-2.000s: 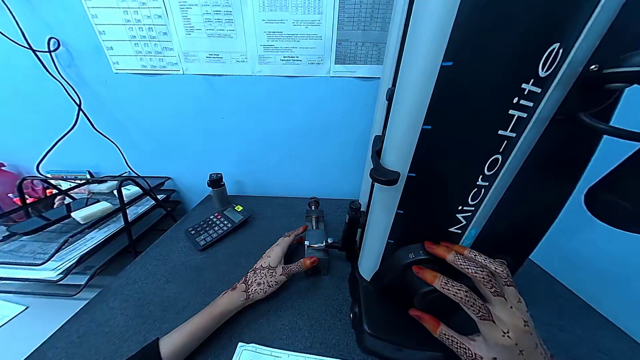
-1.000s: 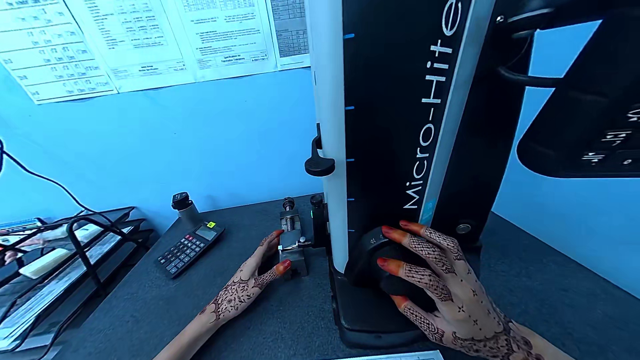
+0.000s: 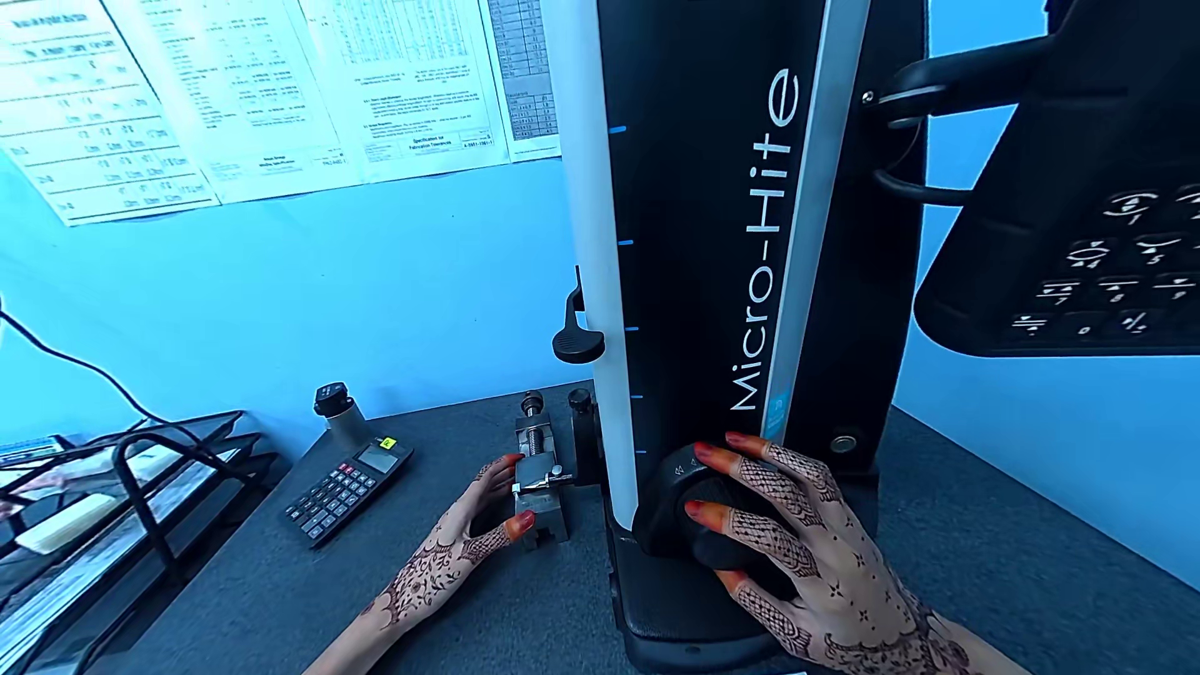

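A tall black and grey Micro-Hite height gauge stands upright on a dark granite-like surface. My right hand lies over the round black control wheel at its base, fingers curved on it. My left hand is at the left side of a small steel vise, thumb and fingers around its near part. A flat metal piece appears to sit in the vise, beneath the thin probe reaching from the gauge's carriage. Whether the vise touches the gauge is unclear.
A calculator and a dark cylindrical container stand at left, beside a black wire tray with papers. The gauge's keypad panel juts out at upper right. Printed sheets hang on the blue wall; a black cable runs at left.
The view has swung right and closer to the gauge. Both hands keep about the same places, left at the vise and right on the control wheel.
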